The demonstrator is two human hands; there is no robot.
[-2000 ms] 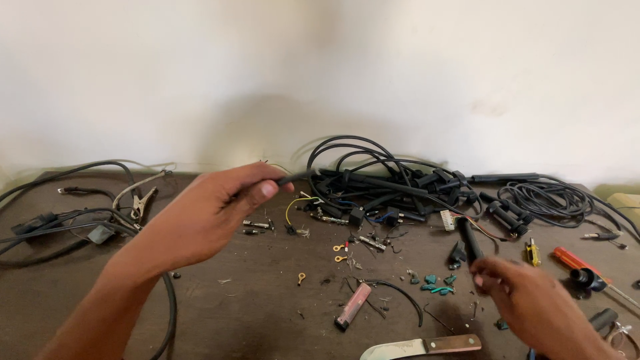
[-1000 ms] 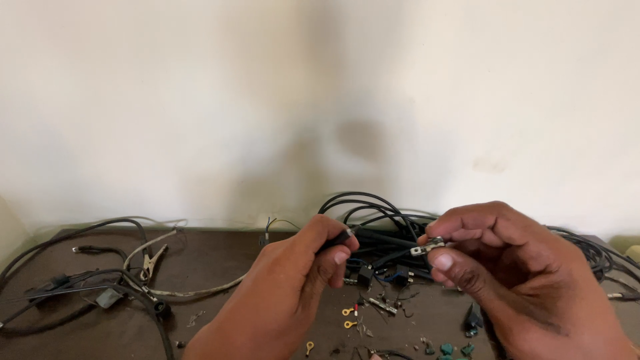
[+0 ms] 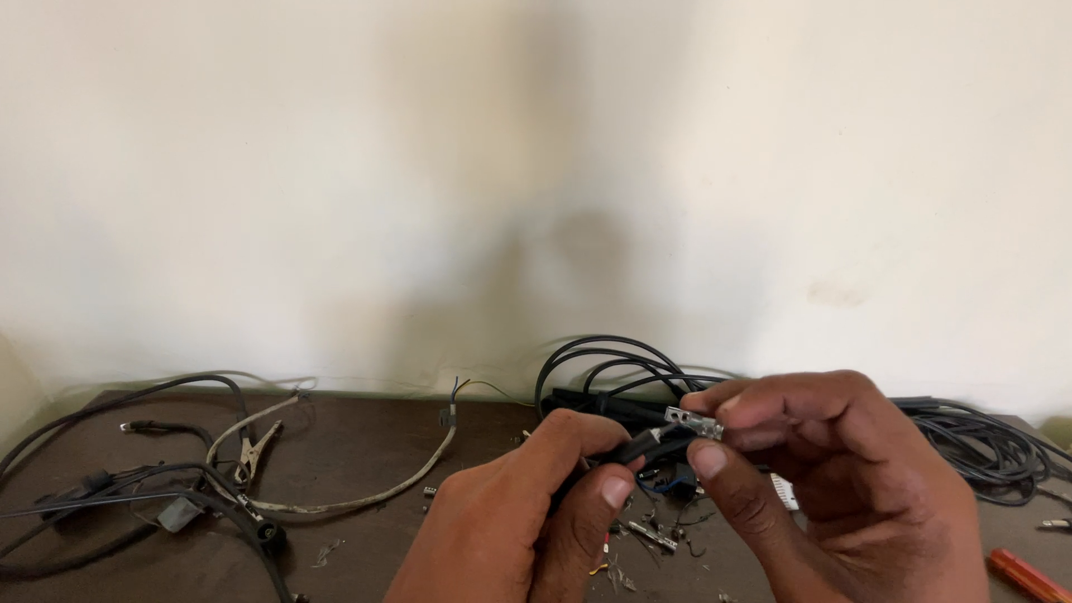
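Observation:
In the lower middle of the head view, my left hand (image 3: 536,511) pinches a black cable (image 3: 632,448) between thumb and forefinger, close to its end. My right hand (image 3: 837,486) grips a small silvery metal terminal (image 3: 693,421) between thumb and fingertips. The terminal lies right against the cable's end; whether the two are joined, I cannot tell. Part of the cable is hidden inside my left hand.
Coiled black cables (image 3: 620,343) lie behind my hands, and more (image 3: 988,461) at the right. At the left are tangled cables with a metal crocodile clip (image 3: 255,452) and a pale grey cable (image 3: 360,506). An orange-red handle (image 3: 1026,576) lies lower right.
My hands were far apart two seconds ago, the right one around a black tube-like thing; now they are close together. The metal terminal, in my right hand a second ago too, is now against the cable end.

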